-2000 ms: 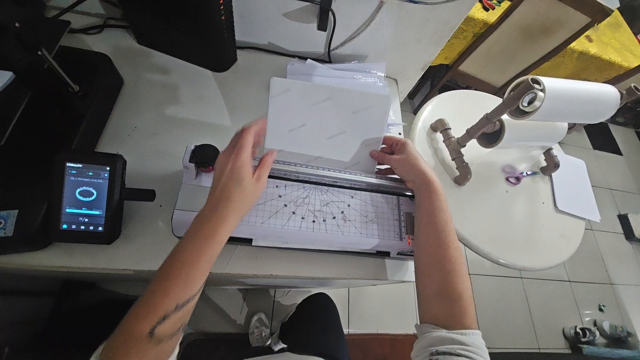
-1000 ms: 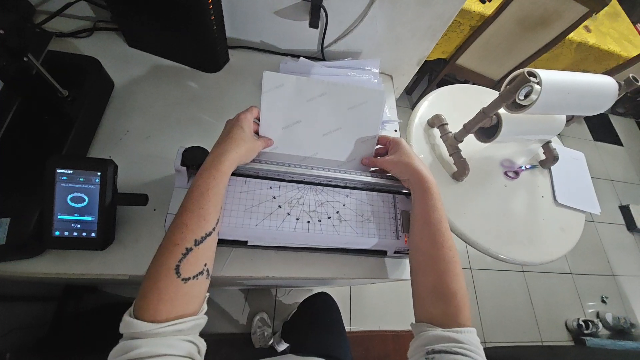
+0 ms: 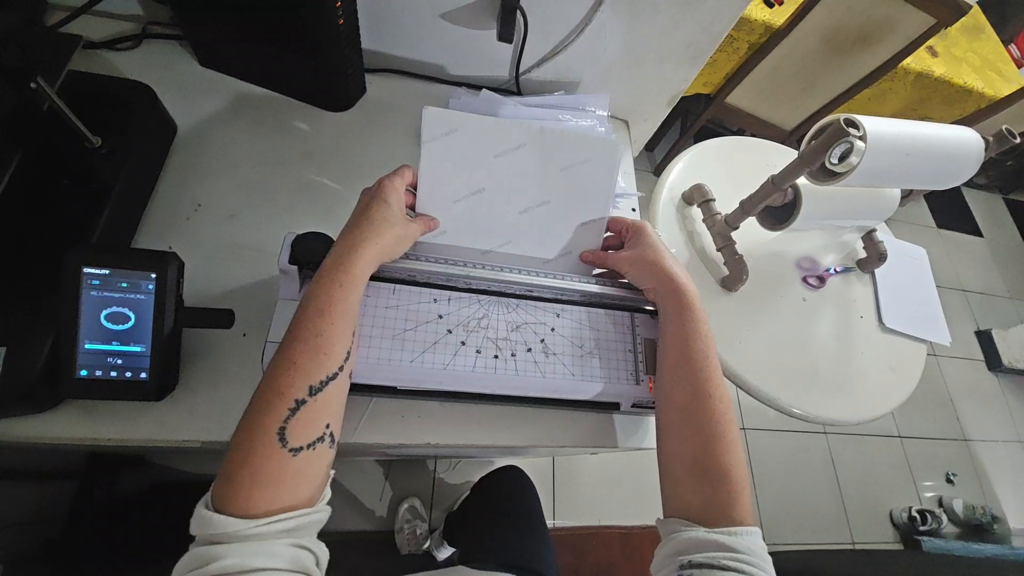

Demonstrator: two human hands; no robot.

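Observation:
A sheet of photo paper (image 3: 512, 184), with faint repeated print on its upper face, lies between my hands at the far side of a laminator with a built-in paper trimmer (image 3: 496, 336). My left hand (image 3: 388, 216) grips the sheet's lower left edge, thumb on top. At the lower right corner my right hand (image 3: 632, 256) pinches the sheet between thumb and fingers. The sheet's near edge lies along the trimmer's clear ruler rail (image 3: 512, 274). Clear plastic sleeves with papers (image 3: 552, 104) stick out behind the sheet.
At the left stands a 3D printer with a lit touchscreen (image 3: 118, 320). A black case (image 3: 280, 40) and cables are at the back. The round white table (image 3: 816, 360) at the right holds a pipe stand with paper rolls (image 3: 904, 156), scissors (image 3: 824, 278) and white sheets (image 3: 912, 292).
My left hand has shifted from the sheet's lower left corner, near the rail, to slightly higher on its left edge. My right hand stays at the lower right corner.

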